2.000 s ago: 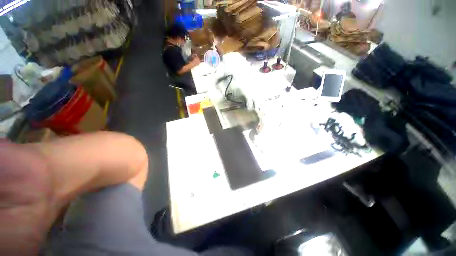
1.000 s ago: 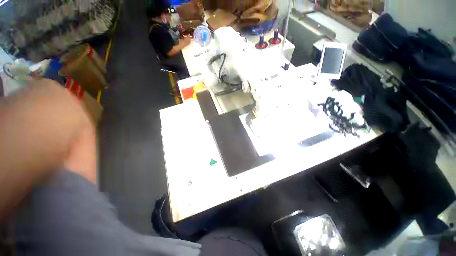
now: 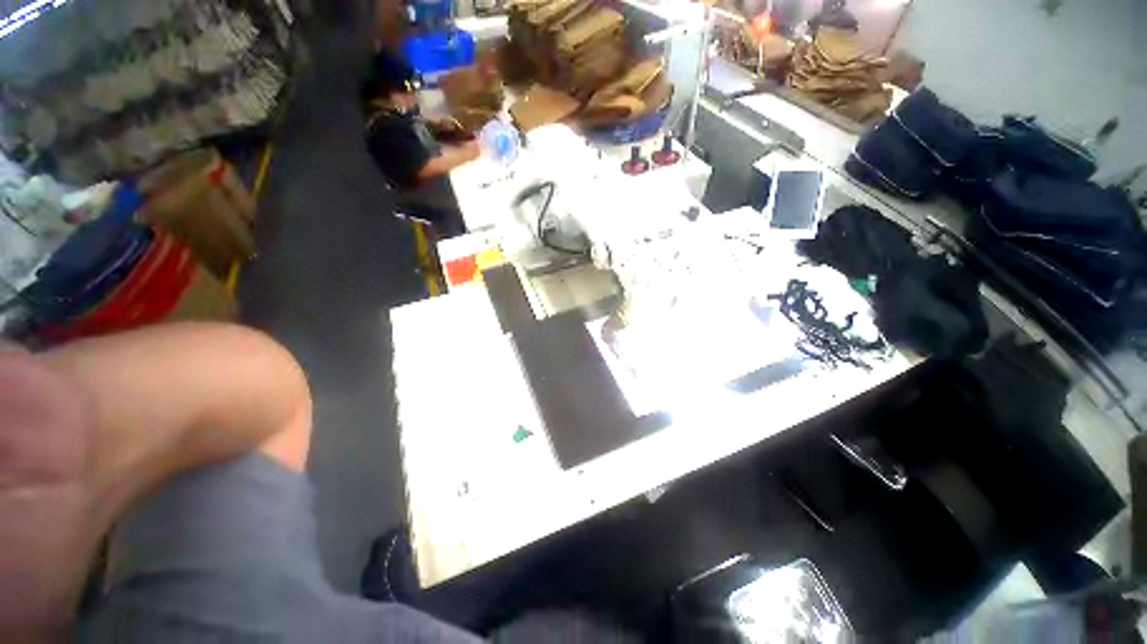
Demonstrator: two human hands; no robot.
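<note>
Neither of my hands is in view. A bent bare arm with a grey sleeve fills the lower left; its hand is outside the picture. In front is a white sewing table (image 3: 459, 466) with a white sewing machine (image 3: 648, 271) and a black cable on it. A dark rectangular bed plate (image 3: 572, 396) lies along the table. A small green mark (image 3: 521, 433) is near its left side. A tangled heap of black straps (image 3: 824, 330) lies at the right end, near a pale-framed screen (image 3: 794, 201).
Navy bag pieces (image 3: 1050, 227) are piled at the right. A shiny metal tray (image 3: 786, 606) is below the table edge. Dark fabric shows under the table's left corner. A seated person (image 3: 409, 151) works beyond, by brown pieces (image 3: 572, 50). Cartons (image 3: 189, 227) stand across the grey aisle.
The view dips and then returns, ending slightly left-shifted for the table. The bent arm moves up and left, then back into fuller view. Nothing on the table has visibly moved.
</note>
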